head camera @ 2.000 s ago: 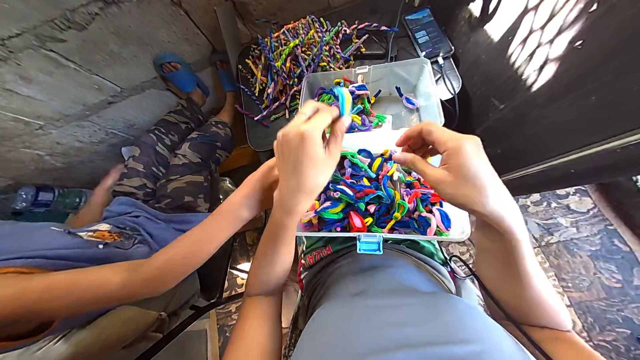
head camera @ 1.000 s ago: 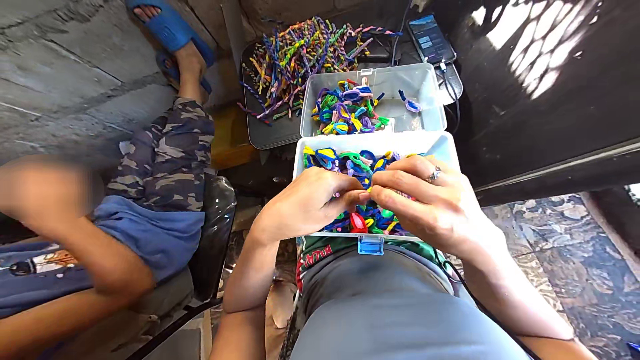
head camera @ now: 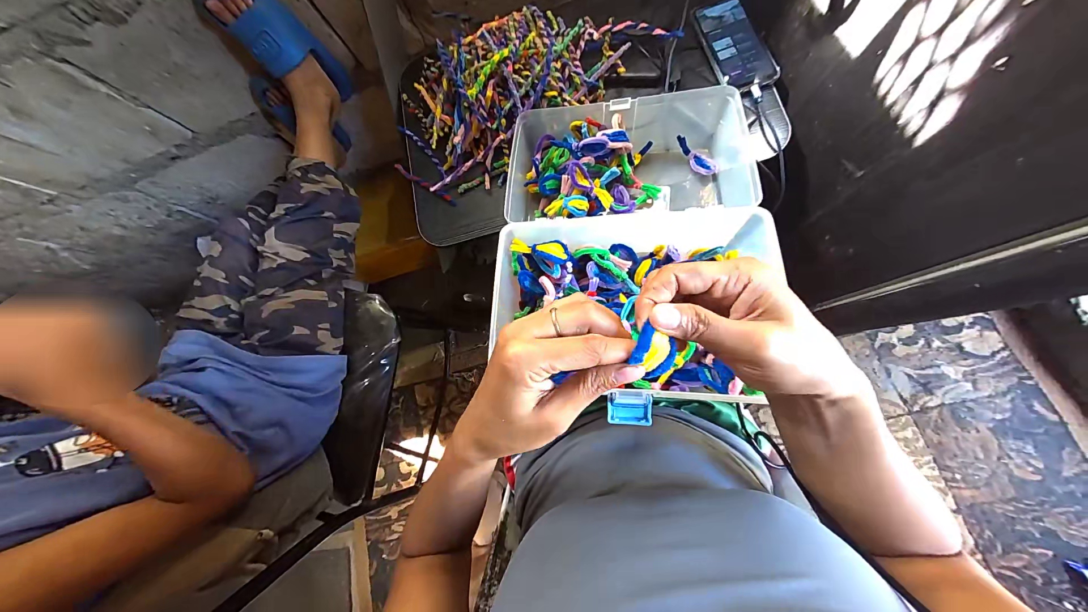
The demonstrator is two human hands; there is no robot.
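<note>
A blue and yellow loop of twisted pipe cleaners (head camera: 655, 350) is pinched between both hands, above the near compartment of a clear plastic case (head camera: 501, 293). My left hand (head camera: 557, 365), with a ring, grips its left side between thumb and fingers. Its upper right end is held by the thumb and index finger of my right hand (head camera: 731, 327). Below the hands lie many multicoloured looped pipe cleaners (head camera: 552, 259), partly hidden. More loops (head camera: 586, 166) fill the left part of the far compartment, and a single purple and pink loop (head camera: 700, 161) lies apart at its right.
Twisted pipe-cleaner strands (head camera: 510, 85) are heaped on a dark tray (head camera: 433, 212) behind the case. A phone (head camera: 735, 47) with a cable lies at the back right. Another person (head camera: 255, 408) sits at the left, near a block wall (head camera: 93, 170).
Both hands have come together over the near compartment since the oldest frame, where they were apart. The seated person's arm and feet have also moved.
</note>
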